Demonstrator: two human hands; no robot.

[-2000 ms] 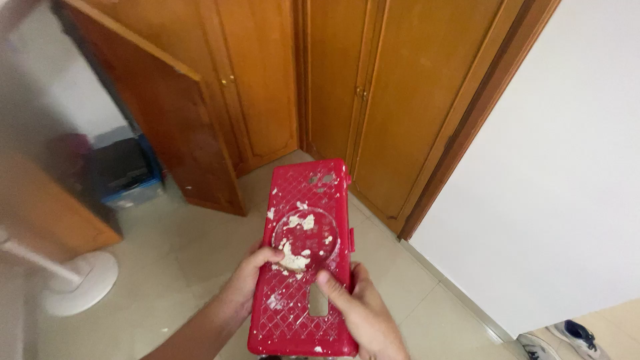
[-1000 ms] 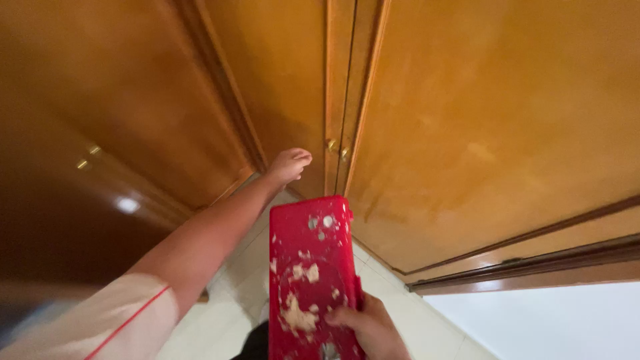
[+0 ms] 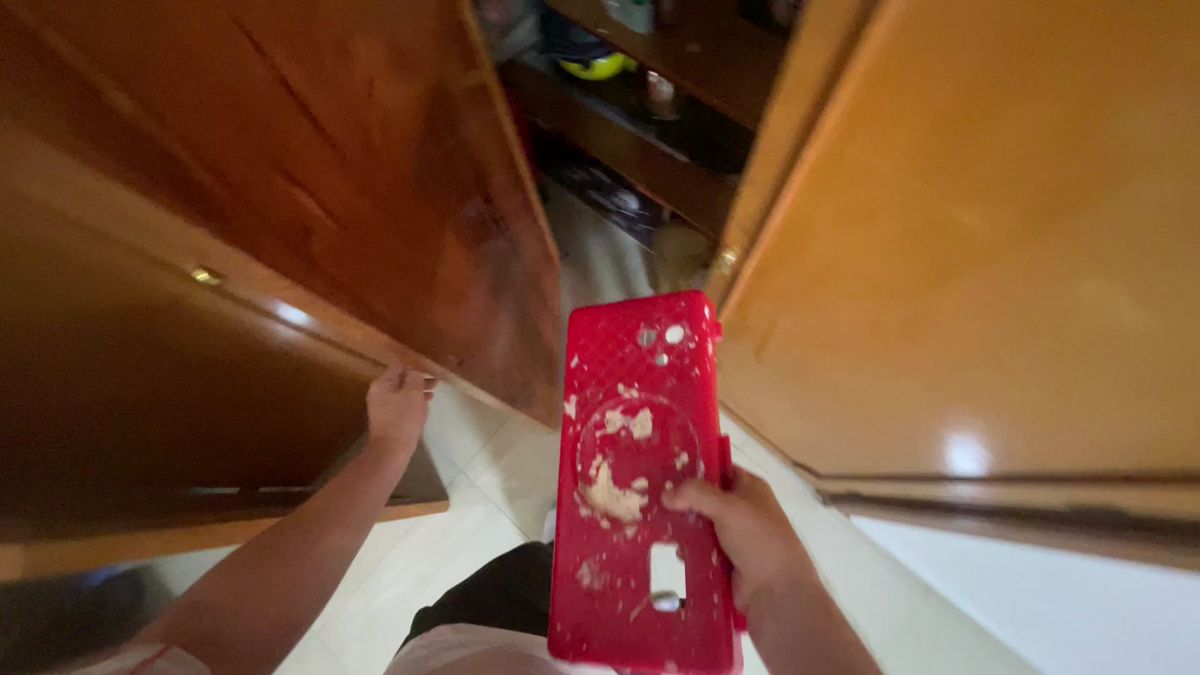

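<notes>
My right hand [image 3: 741, 525] holds a red case [image 3: 647, 572] by its right edge, thumb on its face. The case looks like a phone case, with round holes near the top, a rectangular opening lower down and pale flaking patches. At the left, my left hand [image 3: 398, 408] has its fingers at the bottom edge of an open wooden cupboard door [image 3: 375, 216]; whether they grip it or only touch it is unclear. The inside of the cupboard shows dark wooden shelves [image 3: 647, 169] beyond the case.
Another wooden door [image 3: 975, 234] with a small brass knob [image 3: 727, 261] stands at the right. A further wooden panel with a brass knob [image 3: 207, 276] is at the left. On the shelves are a yellow-green item [image 3: 600, 66] and dim objects. Pale floor tiles [image 3: 469, 450] lie below.
My left hand has left the case, reached toward the cupboard knobs and moved left to the door's edge. That door has swung open, showing shelves. My right hand has kept hold of the case.
</notes>
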